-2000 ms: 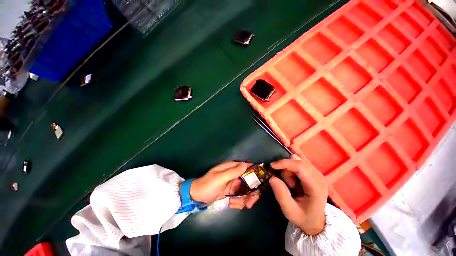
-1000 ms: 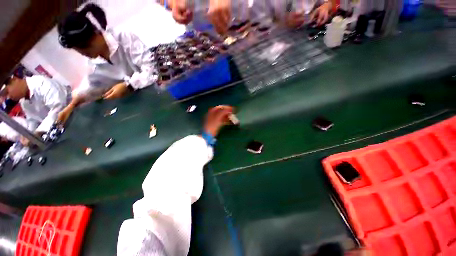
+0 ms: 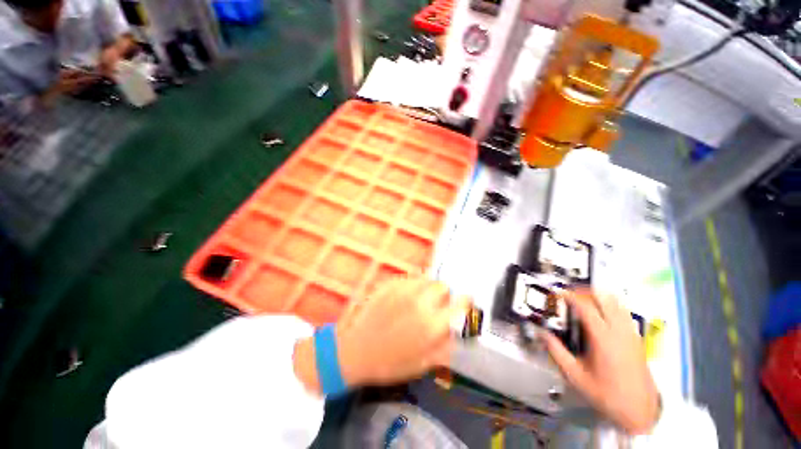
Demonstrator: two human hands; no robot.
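A black-and-white pressing fixture (image 3: 518, 294) sits on the white machine base, with a pale-and-gold watch module (image 3: 540, 301) at it. My right hand (image 3: 606, 355) is at the fixture's right side, thumb and fingers spread around its edge; blur hides whether they grip the module. My left hand (image 3: 400, 329), with a blue wrist strap, is blurred at the base's left edge. A dark-and-gold module (image 3: 472, 322) shows at its fingertips and appears held. A second fixture (image 3: 564, 254) stands just behind the first.
An orange-red tray (image 3: 329, 184) lies left of the base, a dark module (image 3: 218, 267) in its near-left pocket. The press's orange cylinder (image 3: 575, 92) stands over the base's back. A small dark part (image 3: 493, 206) lies on the base. Modules lie along the green belt (image 3: 198, 188).
The view has swung right from the belt to the press. My left hand has come back from the belt to the machine base. My right hand now shows at the fixture.
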